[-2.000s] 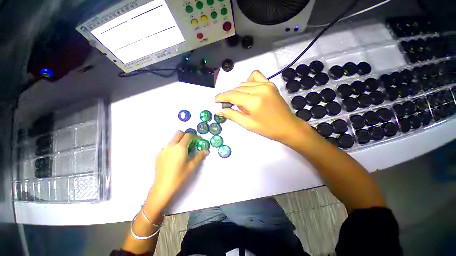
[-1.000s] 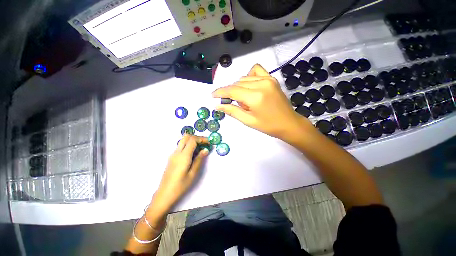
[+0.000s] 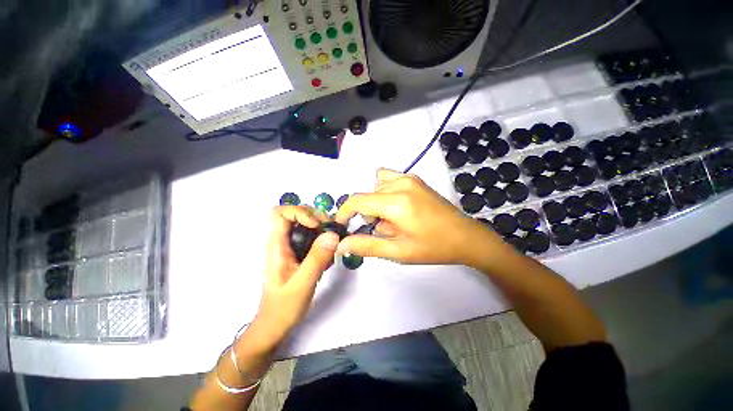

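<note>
My left hand (image 3: 289, 257) holds black discs (image 3: 302, 239) between its thumb and fingers. My right hand (image 3: 402, 217) meets it from the right, fingers bent around a small dark piece (image 3: 366, 229), perhaps the plug end of the black cable. The fingertips of both hands are close together over the white surface. A green-faced driver (image 3: 323, 201) and a dark one (image 3: 289, 199) lie just behind my hands. Another disc (image 3: 352, 260) lies in front of them. My hands hide the rest of the group.
The right-hand blister tray (image 3: 563, 102) holds many black discs. The left-hand blister tray (image 3: 161, 265) stands at the left. Behind are the electroacoustic tester (image 3: 221, 76), the test fixture (image 3: 310, 142), loose dark rounds (image 3: 358, 124) and the monitor speaker (image 3: 430, 28). A black cable (image 3: 442, 124) runs beside the right tray.
My left hand has lifted from the loose discs and turned, now with black discs in its fingers. My right hand has come down and left to meet it. The camera view has shifted slightly.
</note>
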